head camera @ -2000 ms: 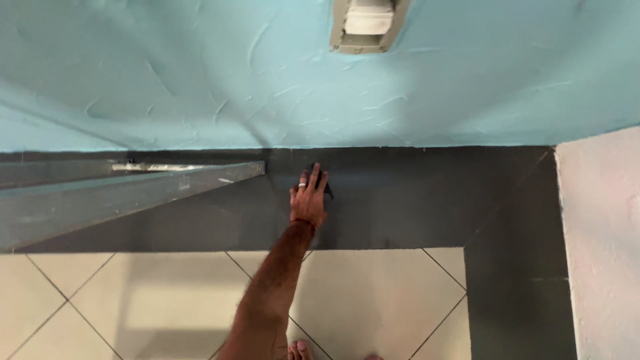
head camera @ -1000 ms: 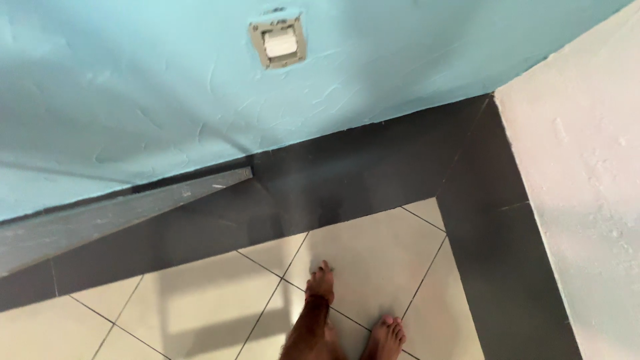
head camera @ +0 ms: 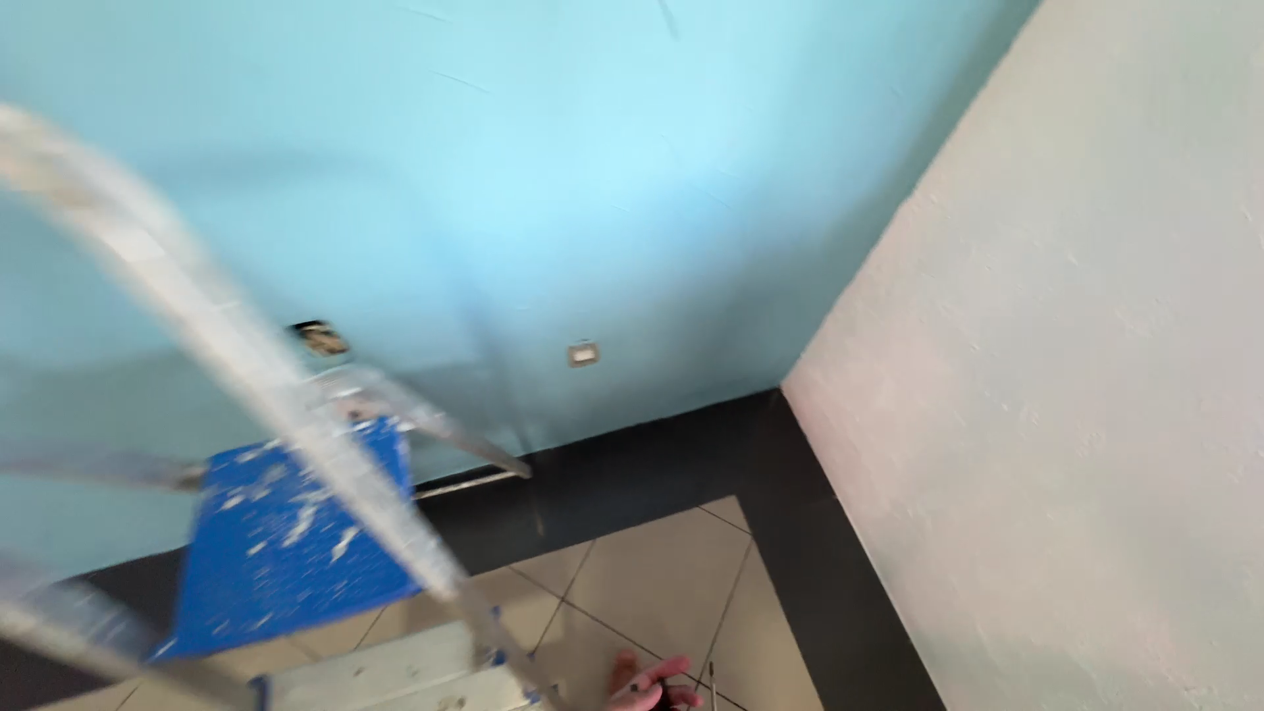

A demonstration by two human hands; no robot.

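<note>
At the bottom edge, one of my hands, apparently my left hand (head camera: 652, 688), shows only in part, with fingers pointing right. Something small and dark lies against its fingers, and a thin upright thing (head camera: 713, 681) stands just to the right; whether the hand grips either is unclear. My right hand is out of view. Left of the hand stands a metal stepladder, its curved rail (head camera: 237, 336) blurred across the view. A paint-spattered blue platform (head camera: 296, 543) and a pale step (head camera: 375, 681) belong to it.
A light blue wall (head camera: 592, 178) carries an uncovered switch (head camera: 583, 354) and an open wall box (head camera: 321, 338). A pale, rough wall (head camera: 1066, 395) meets it at right. Dark border tiles (head camera: 642, 454) edge the beige floor tiles (head camera: 652, 573). A foot (head camera: 622, 669) shows beside the hand.
The view has swung up and back, bringing the ladder's rail and blue platform into sight. Two seconds ago a hand was at a small dark object on the border tiles; it has left that spot.
</note>
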